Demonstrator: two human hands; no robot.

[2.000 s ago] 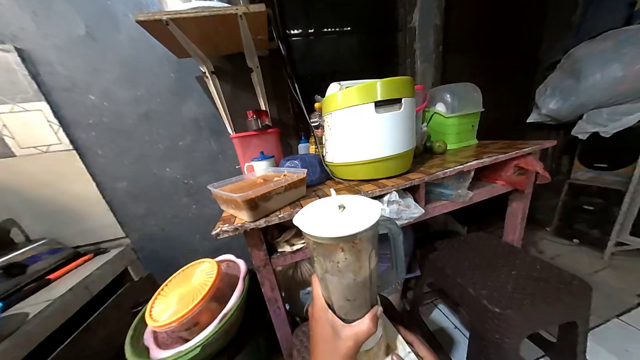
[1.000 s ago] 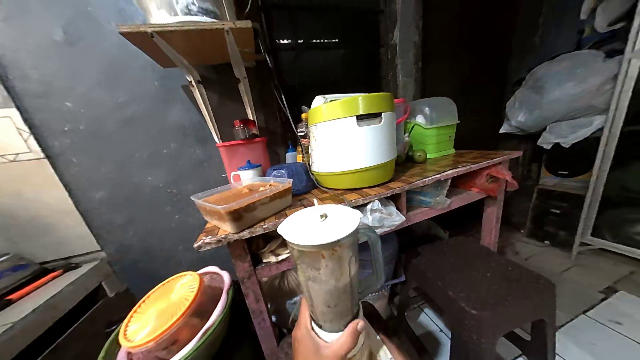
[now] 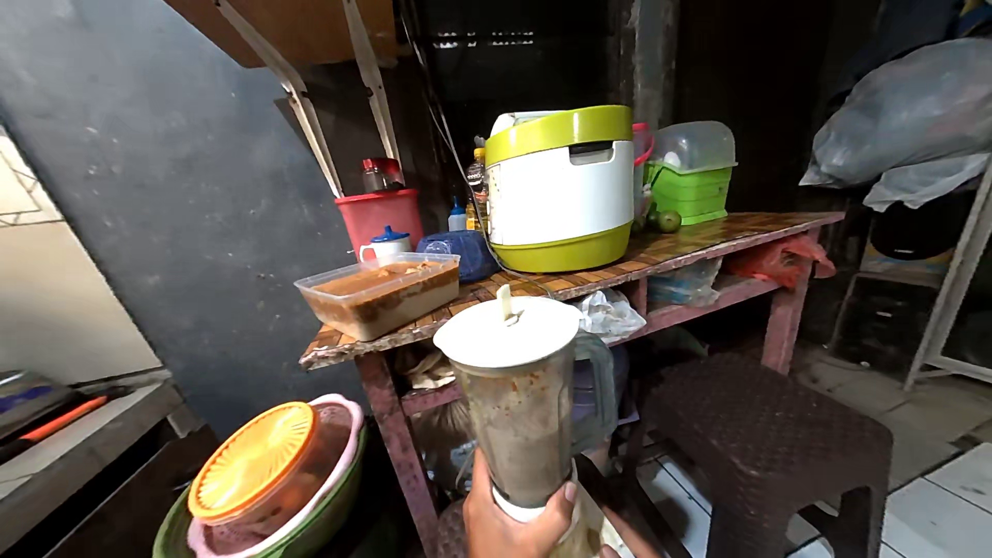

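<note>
My left hand (image 3: 518,515) grips the lower part of a blender jug (image 3: 521,418) with a white lid and a clear handle on its right side. Greyish-brown stuff shows through the jug's wall. Only some fingers of my right hand (image 3: 620,535) show at the bottom edge, low and right of the jug, beside a pale item; what they hold is hidden. Behind the jug, a clear plastic container (image 3: 380,298) of brown food stands at the near left corner of the wooden table (image 3: 659,260).
A green and white rice cooker (image 3: 562,190), a red bucket (image 3: 380,217) and a green box (image 3: 690,186) stand on the table. A dark plastic stool (image 3: 763,422) is at right. Basins with an orange lid (image 3: 256,459) sit lower left, near a counter (image 3: 85,434).
The jug stays upright in my left hand throughout. Nothing on the table has plainly moved.
</note>
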